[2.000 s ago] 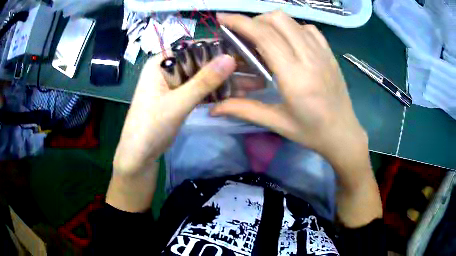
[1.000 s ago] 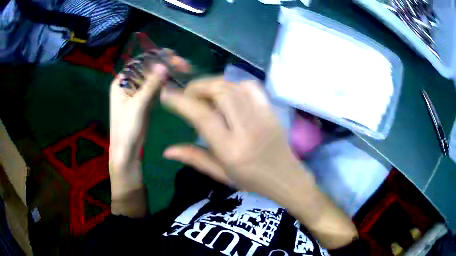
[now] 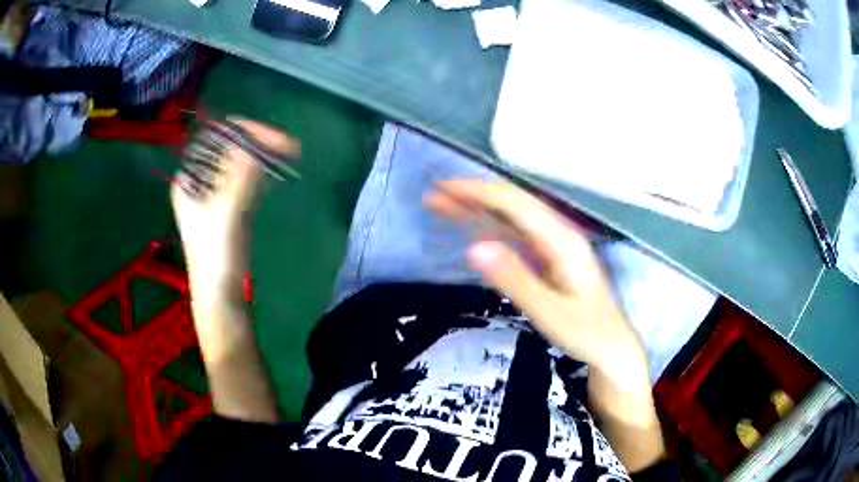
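My left hand point(image 3: 231, 174) is at the left, beyond the bench edge and above the floor, blurred. It holds a fanned batch of dark and silver wired cells point(image 3: 209, 155), with faint red wires at their ends. My right hand point(image 3: 542, 254) is over my lap, fingers apart, with nothing seen in it. The clear plastic box point(image 3: 750, 141) lies on the bench at the upper right, with a plain white liner point(image 3: 622, 104) covering its inside. A thin dark edge shows at the liner's lower side.
A white tub point(image 3: 834, 108) of jumbled cells is at the top right. A slim cutter point(image 3: 806, 207) lies on the green bench point(image 3: 424, 85). A phone point(image 3: 299, 17) and paper slips point(image 3: 494, 26) lie at the top. Red stools point(image 3: 141, 329) stand below.
My right hand has moved away from the left hand, rightward over the lap, its fingers apart. Compared with the first frame, my left hand has moved away from the bench, cells still in it.
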